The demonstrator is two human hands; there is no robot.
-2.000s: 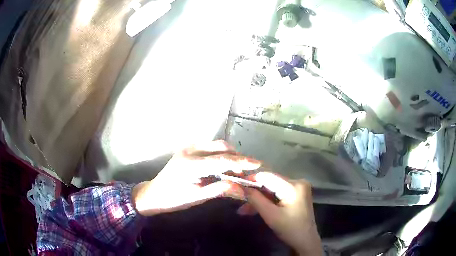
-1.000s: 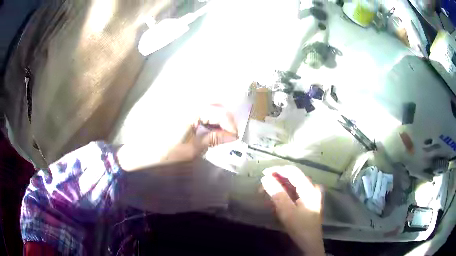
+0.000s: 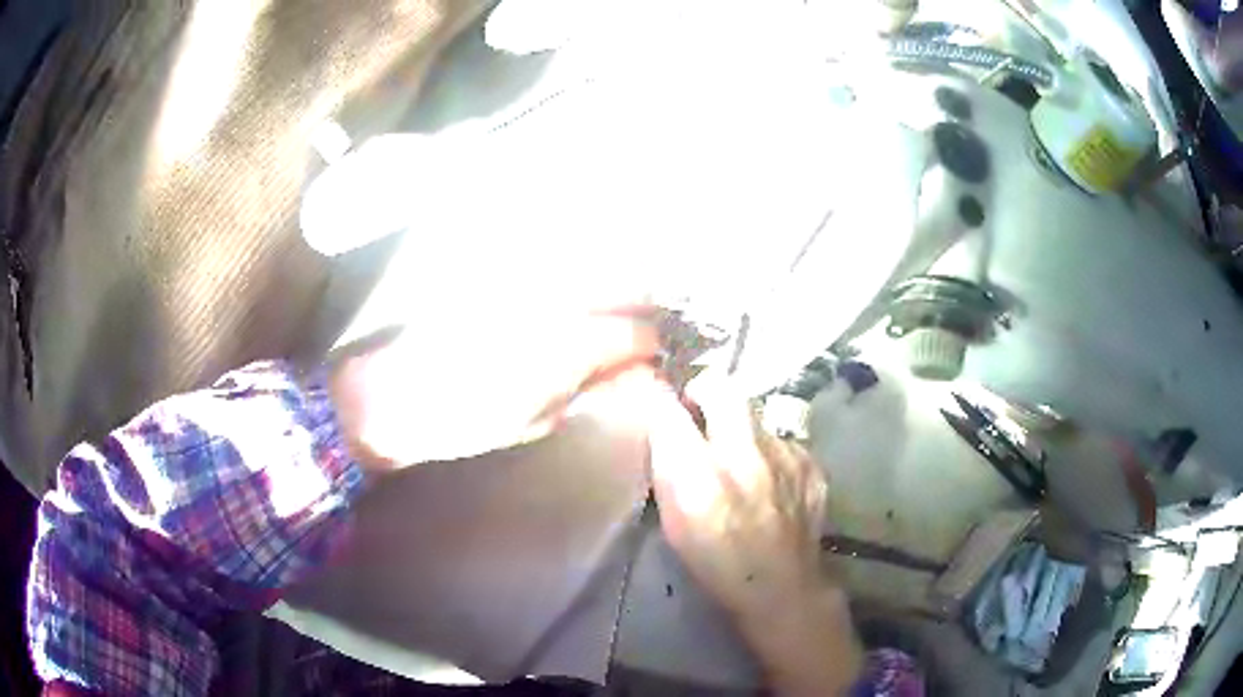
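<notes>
My left hand lies over a smooth grey-beige cloth, its fingers reaching to the needle area of the sewing machine. Glare washes out much of this hand. My right hand is beside it, fingertips close to my left fingers at the needle area. The fingertips of both hands are bleached by light, so I cannot tell if they pinch a label or the cloth. The cloth spreads under my left forearm to the table's front edge.
Brown ribbed cloth is heaped at left. The machine body fills the right, with a ridged knob. Dark snips lie above a tray of white labels. A yellow-and-white container stands behind. A framed inset is at lower right.
The view has shifted, bringing the machine head nearer. Both hands have moved to the needle area, my right hand up beside my left. The grey-beige cloth now spreads to the front edge.
</notes>
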